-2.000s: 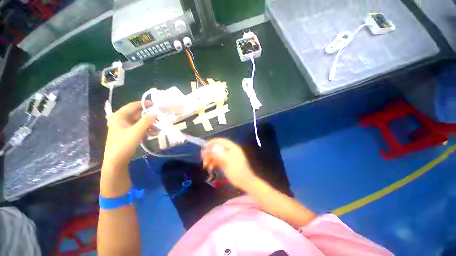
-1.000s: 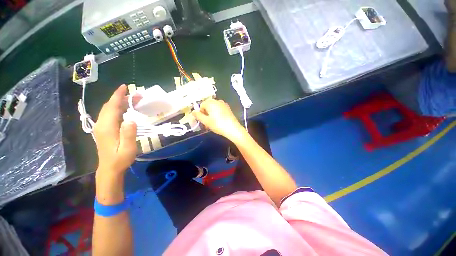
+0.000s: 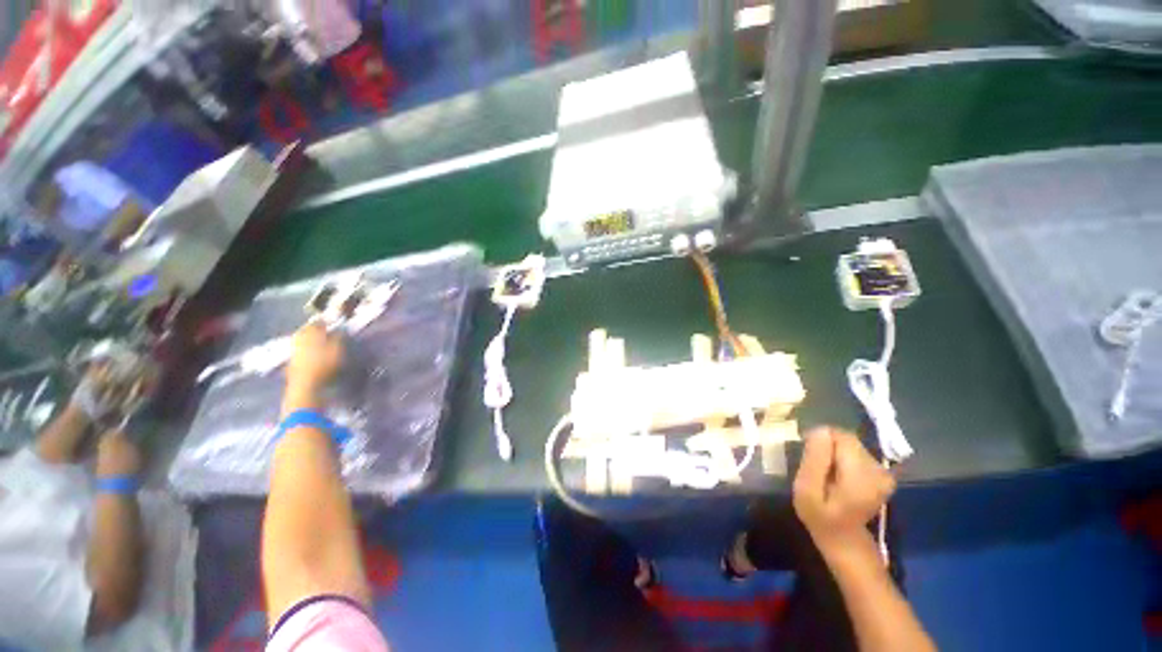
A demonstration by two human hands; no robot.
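Note:
The white taped test fixture (image 3: 675, 397) lies at the bench's near edge, with a bundled white output cord (image 3: 695, 466) along its front. An open adapter (image 3: 877, 276) with a hanging cord stands to its right, and another open adapter (image 3: 516, 283) to its left. My left hand (image 3: 314, 357) is over the film-wrapped left tray (image 3: 395, 439), at the adapters there (image 3: 351, 302); blur hides whether it grips one. My right hand (image 3: 844, 481) has curled fingers with nothing seen in them, just right of the fixture and beside the right adapter's cord.
The grey instrument (image 3: 637, 166) stands behind the fixture, with coloured leads (image 3: 716, 303) running to it. A metal upright (image 3: 788, 115) rises beside it. The right pad (image 3: 1064, 229) bears a white cord (image 3: 1128, 321). Another person's hands (image 3: 112, 414) are at far left.
The view has swung left. My left hand has left the fixture and moved to the left tray. My right hand has drawn off the fixture to its right; the fixture's bundled cord is now uncovered.

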